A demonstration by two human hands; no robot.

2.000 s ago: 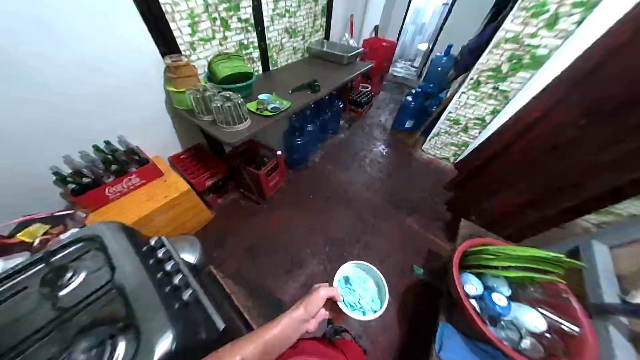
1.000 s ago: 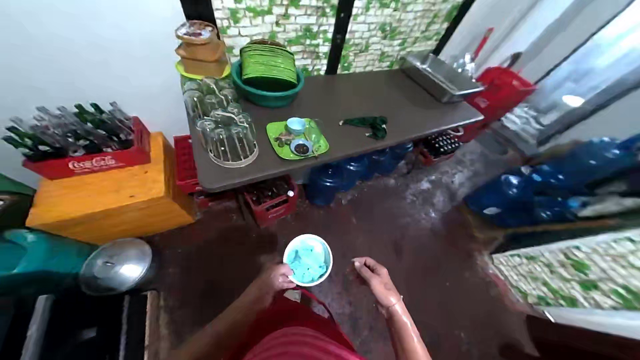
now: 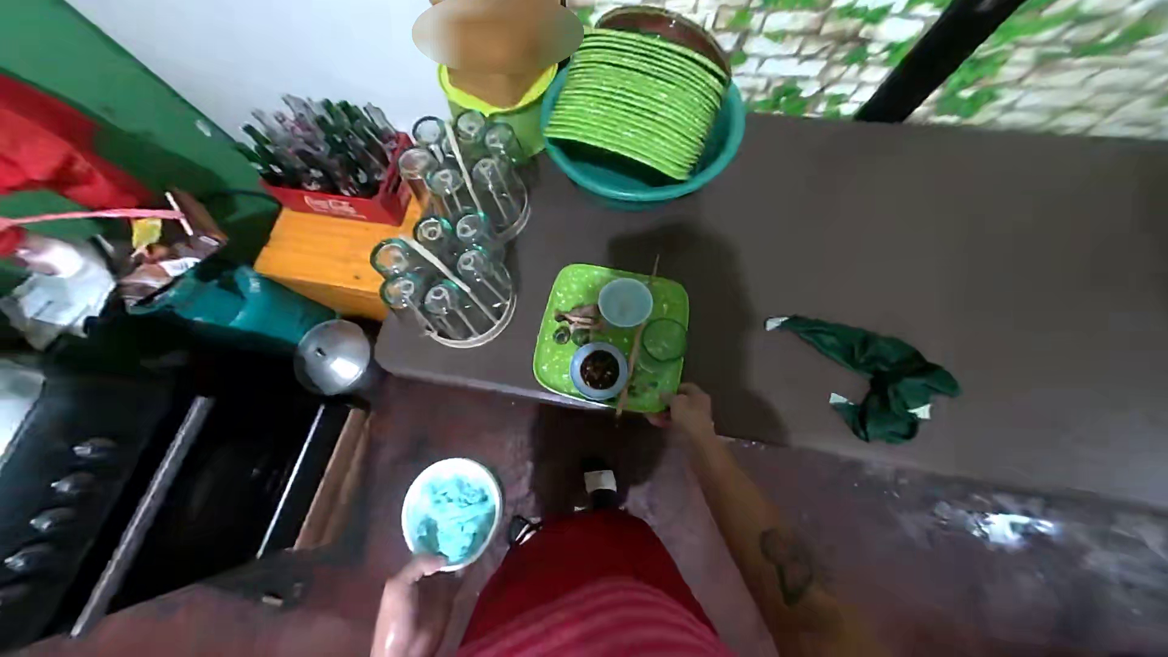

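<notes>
My left hand (image 3: 415, 602) grips the rim of a white tub (image 3: 452, 511) with a light blue substance in it, held above the floor. With my right hand (image 3: 683, 411) I hold the near right corner of a green speckled tray (image 3: 566, 360) at the table edge. On the tray are a pale cup (image 3: 626, 302), a light blue cup (image 3: 599, 370) with dark contents, a clear glass (image 3: 664, 338), small items and a thin stick (image 3: 631, 365) lying lengthwise.
The brown table (image 3: 821, 228) bears glass mugs on racks (image 3: 465, 342), green plates (image 3: 639, 100) in a teal basin (image 3: 630, 193) and a dark green cloth (image 3: 881, 374). A red bottle crate (image 3: 342, 203) sits on an orange wooden box (image 3: 319, 251). The stove (image 3: 55, 493) is at left.
The view has moved up close to the table. My right hand, empty over the floor one second ago, has reached the tray and grips its corner. The tub remains in my left hand.
</notes>
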